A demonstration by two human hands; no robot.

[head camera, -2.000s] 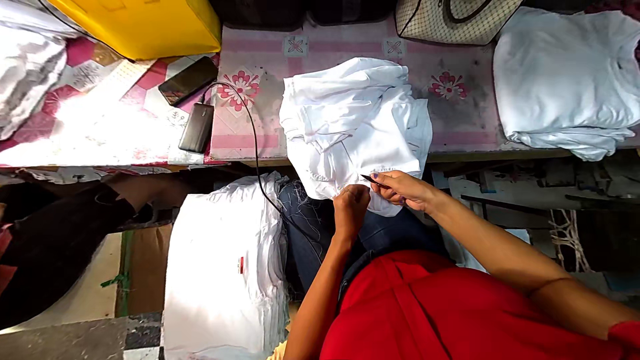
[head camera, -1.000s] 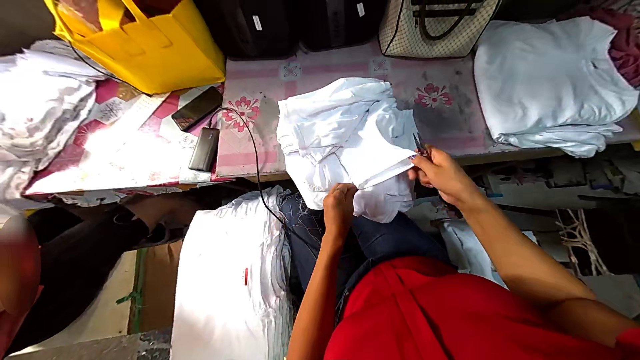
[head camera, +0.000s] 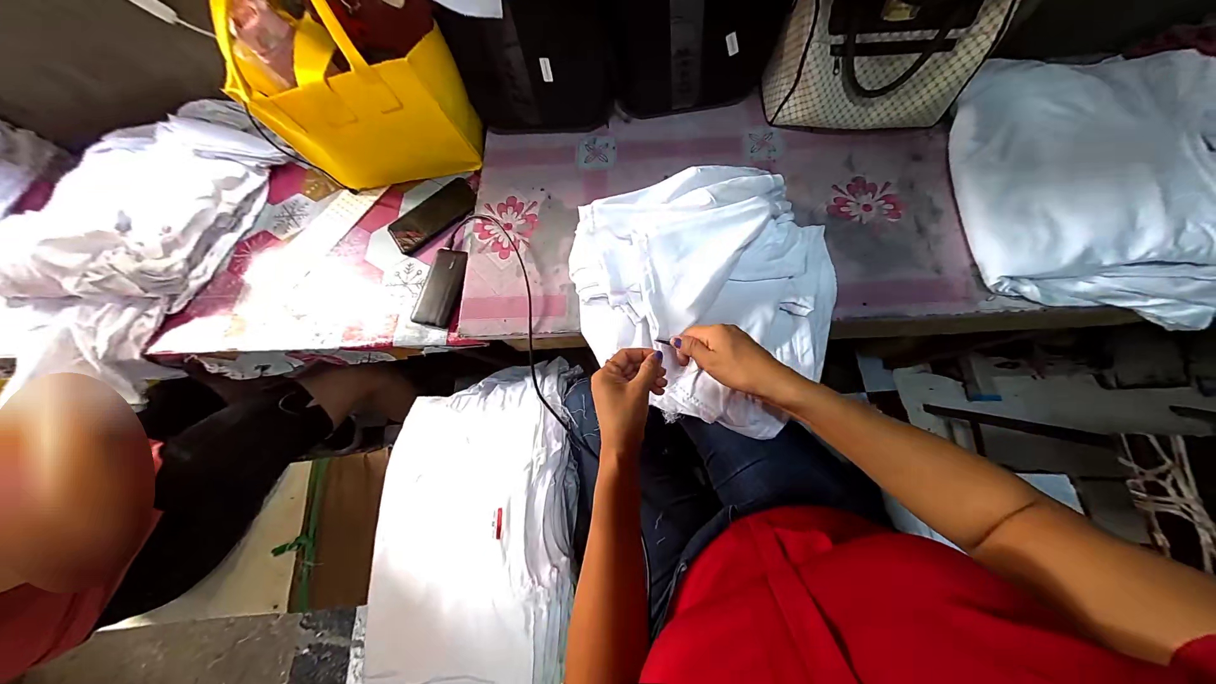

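White fabric garments (head camera: 708,247) lie bunched over the table's front edge and hang down toward my lap. At their lower left part is my left hand (head camera: 627,375), its thumb and fingers pinched together; whether cloth or thread is between them cannot be told. Just to its right, my right hand (head camera: 727,356) is closed on a small dark tool, probably thread snips, whose thin tip (head camera: 663,342) points left toward the left fingertips. Most of the tool is hidden in the palm.
A stack of white fabric pieces (head camera: 465,532) is left of my legs. Folded white garments (head camera: 1083,171) lie at right, more white cloth (head camera: 123,218) at left. A yellow bag (head camera: 380,119), phone (head camera: 432,216), power bank (head camera: 440,287) with cable and patterned handbag (head camera: 874,85) are on the table. Another person sits at left.
My right hand has moved left from the garment's right edge, and now is close beside my left hand. The cloth has been shifted and lies in different folds.
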